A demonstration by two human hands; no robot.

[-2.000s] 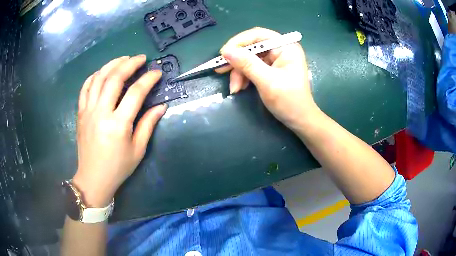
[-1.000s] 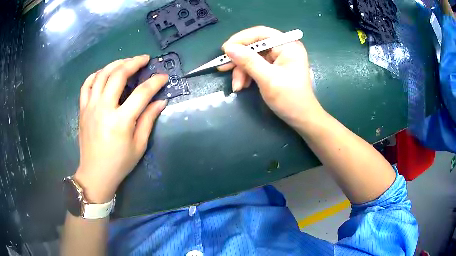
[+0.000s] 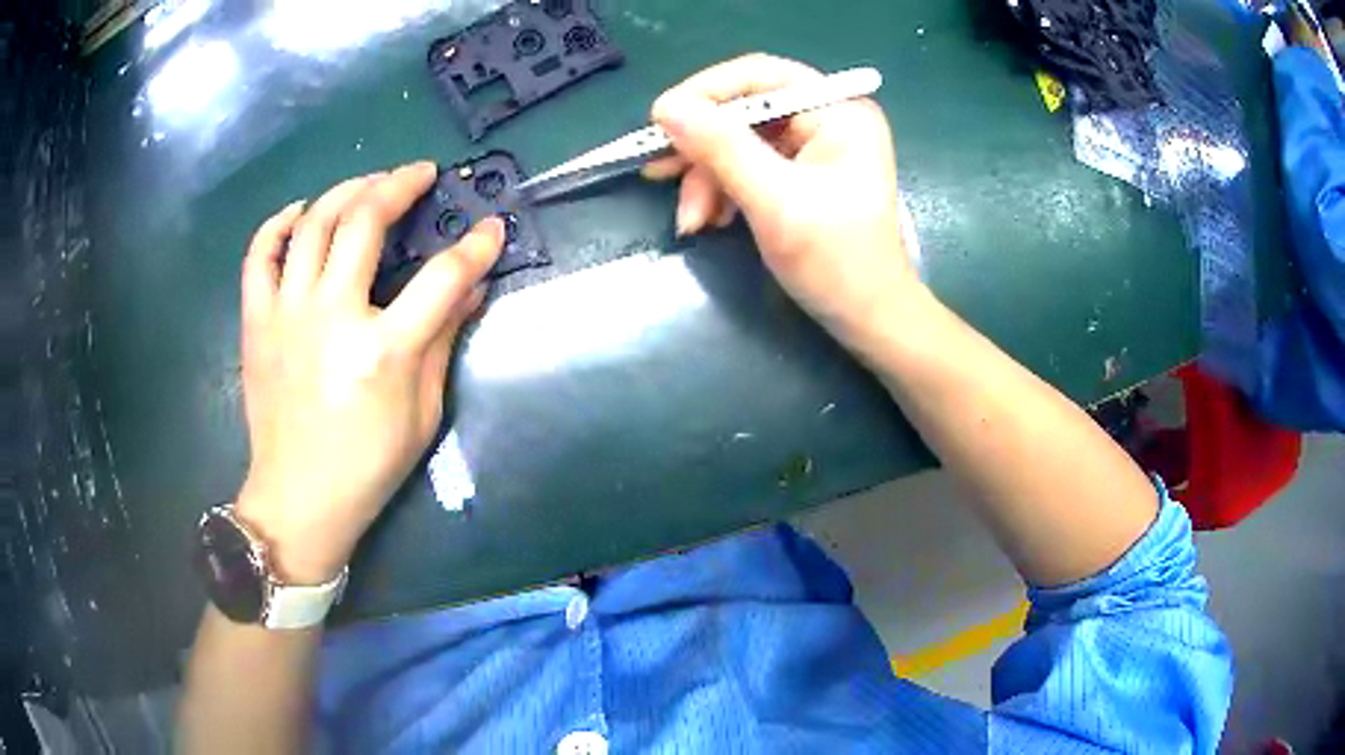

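A black camera bracket [image 3: 480,192] with round lens holes lies on the dark green mat. My left hand [image 3: 347,332] holds it by its left and lower edges, with fingertips on its top and face. My right hand [image 3: 804,199] holds silver-white tweezers [image 3: 745,111] with their fine tips at the bracket's right edge. Whether anything is between the tips is too small to tell. A second black bracket [image 3: 553,71] lies on the mat just beyond.
A dense heap of black brackets [image 3: 1099,52] lies at the upper right, with a yellow bit [image 3: 1049,92] and clear wrinkled film [image 3: 1143,148] beside it. A red bin [image 3: 1239,450] stands beyond the bench edge. A person's blue sleeve [image 3: 1313,236] is at the far right.
The tweezer tips have moved up along the bracket's right side. My left thumb and finger have shifted on the bracket, showing more lens holes. The light reflections on the mat look larger.
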